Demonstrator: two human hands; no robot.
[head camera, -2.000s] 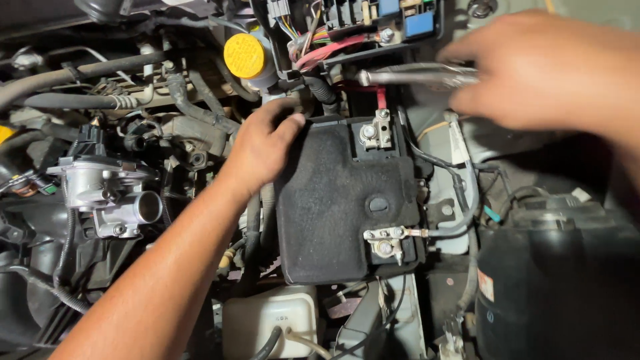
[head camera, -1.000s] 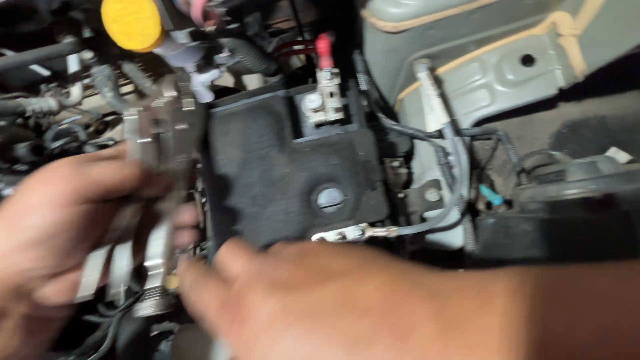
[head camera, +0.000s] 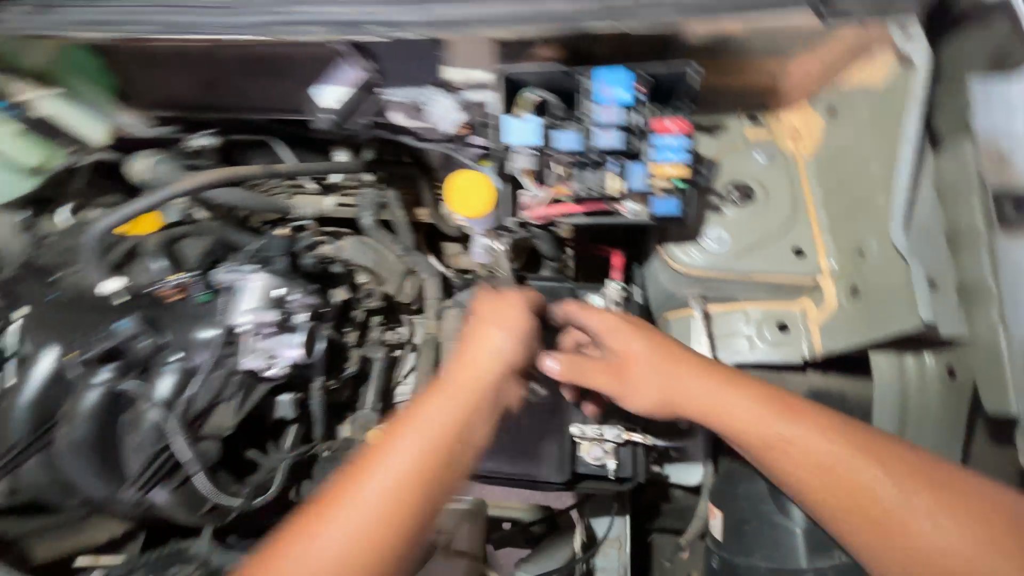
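Note:
Both bare hands meet over the black car battery (head camera: 528, 448), blurred by motion. My left hand (head camera: 500, 328) is curled above the battery's upper left part, with a metal piece rising just beyond its fingers; whether it grips that piece is unclear. Close beside it, my right hand (head camera: 616, 352) has bent fingers and a thumb reaching left; anything between the fingers is hidden. A battery terminal clamp (head camera: 612, 294) with a red-covered cable lies behind my right hand. The other terminal clamp (head camera: 598, 448) shows below it, at the battery's lower right.
An uncovered fuse box (head camera: 600, 144) with blue fuses and relays is behind the battery. A yellow reservoir cap (head camera: 470, 194) stands left of it. Engine hoses (head camera: 240, 172) and a metal throttle body (head camera: 272, 328) fill the left. Grey body metal (head camera: 760, 208) and a black cylindrical housing (head camera: 784, 512) are right.
The view has swung widely. A second ago my hands were apart at the battery's left and lower edges, with metal tools or parts at my left hand; now they are together over the battery.

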